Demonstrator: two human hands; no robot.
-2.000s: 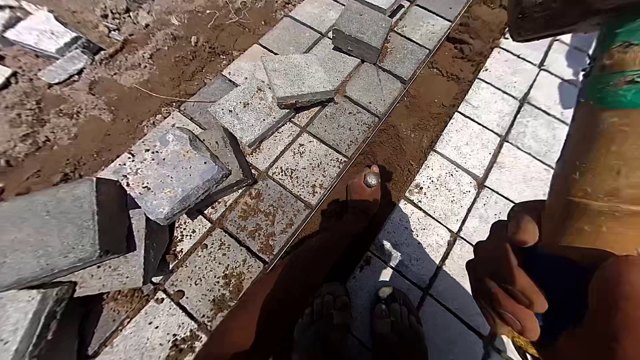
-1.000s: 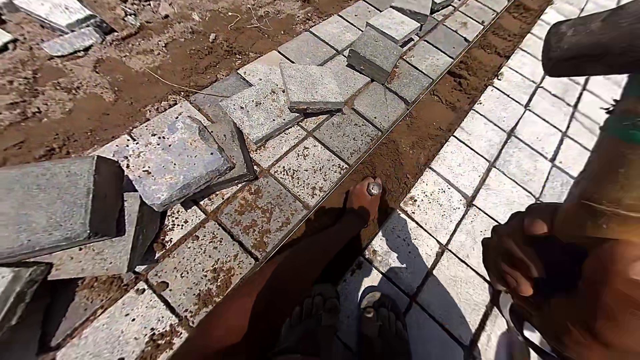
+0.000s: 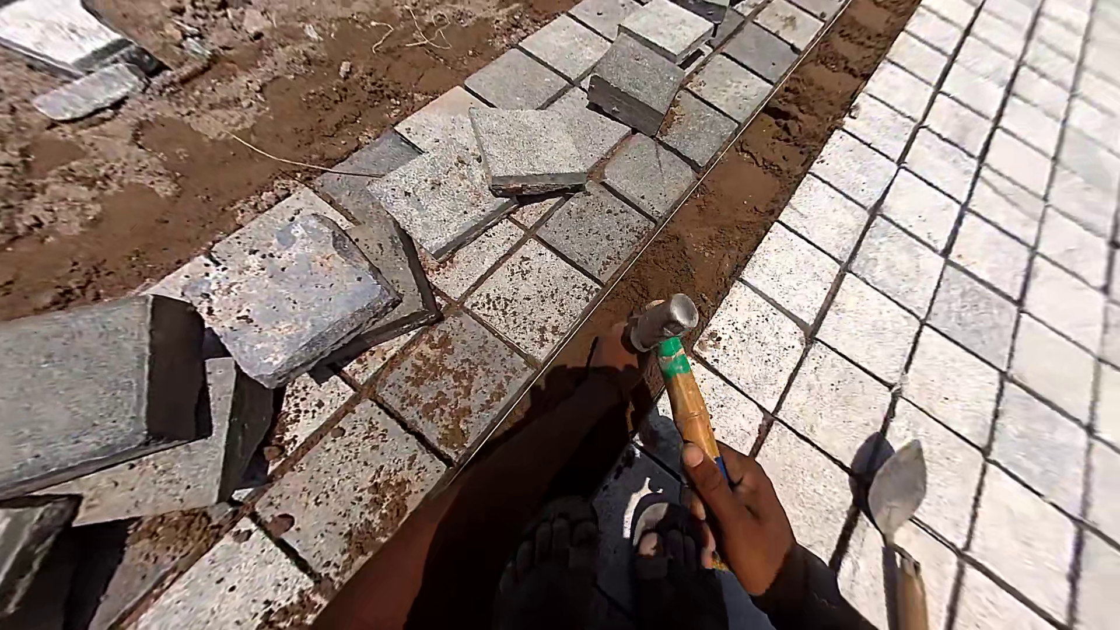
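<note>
My right hand (image 3: pixel 744 516) grips the wooden handle of a hammer (image 3: pixel 691 407), which has green tape below its steel head. The hammer head is over the sandy gap between two paved areas, overlapping my left hand (image 3: pixel 617 350) in the view. My left arm reaches up from the bottom edge to that gap. Shadow and the hammer head hide most of the left fingers, so what they hold cannot be told. A thin taut line (image 3: pixel 560 346) runs along the edge of the left-hand stone pavers (image 3: pixel 451 385). A trowel (image 3: pixel 897 490) is at the lower right.
Loose stone blocks (image 3: pixel 297 293) lie stacked and tilted on the left paving, with more blocks (image 3: pixel 634 83) farther up. Bare soil (image 3: pixel 201 157) with rubble borders it. Pale laid pavers (image 3: pixel 936 306) cover the right side. My feet (image 3: pixel 560 542) are at the bottom centre.
The hammer, earlier large and close to the camera at the right, is now lower and farther left, beside my left hand. My right hand has moved left with it. The trowel has come into view.
</note>
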